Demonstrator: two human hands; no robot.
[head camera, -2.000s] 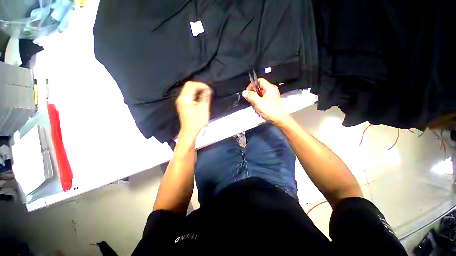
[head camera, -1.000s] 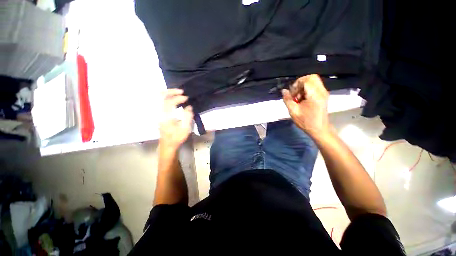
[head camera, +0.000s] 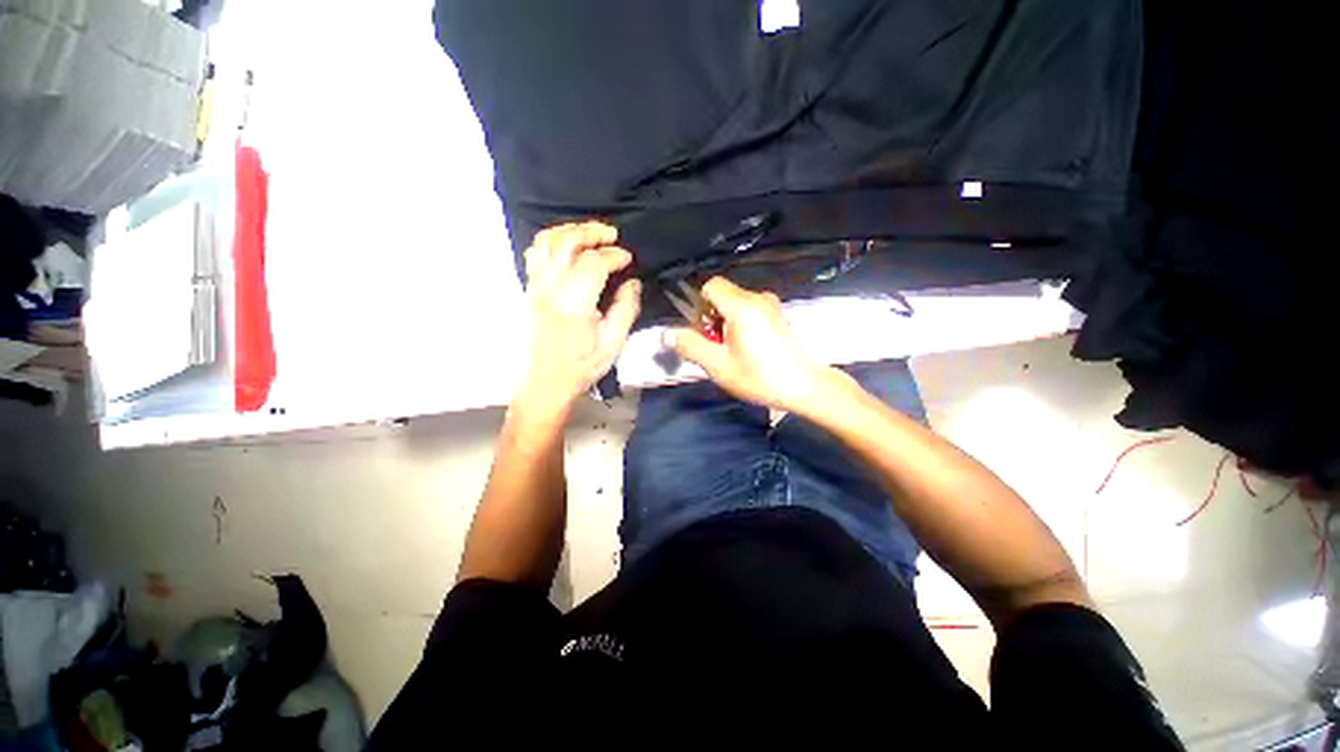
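Note:
A black garment lies spread over the table, its folded band along the near edge. My left hand is at the left end of the band, thumb and fingers curled at the cloth; a thin dark strip hangs below it over the table edge. My right hand holds small thread snips with a red handle. The two short blades point up-left toward my left hand, close to the band. A drawcord loop lies on the band. White labels show on the cloth.
More black cloth is heaped at right, overhanging the table edge. At left on the white table are a red strip, a white-grey stack and a larger grey stack. Cloth heaps and red threads lie on the floor.
My right hand with the snips has moved left along the band, close to my left hand. My left hand has moved from the table edge onto the band's left end.

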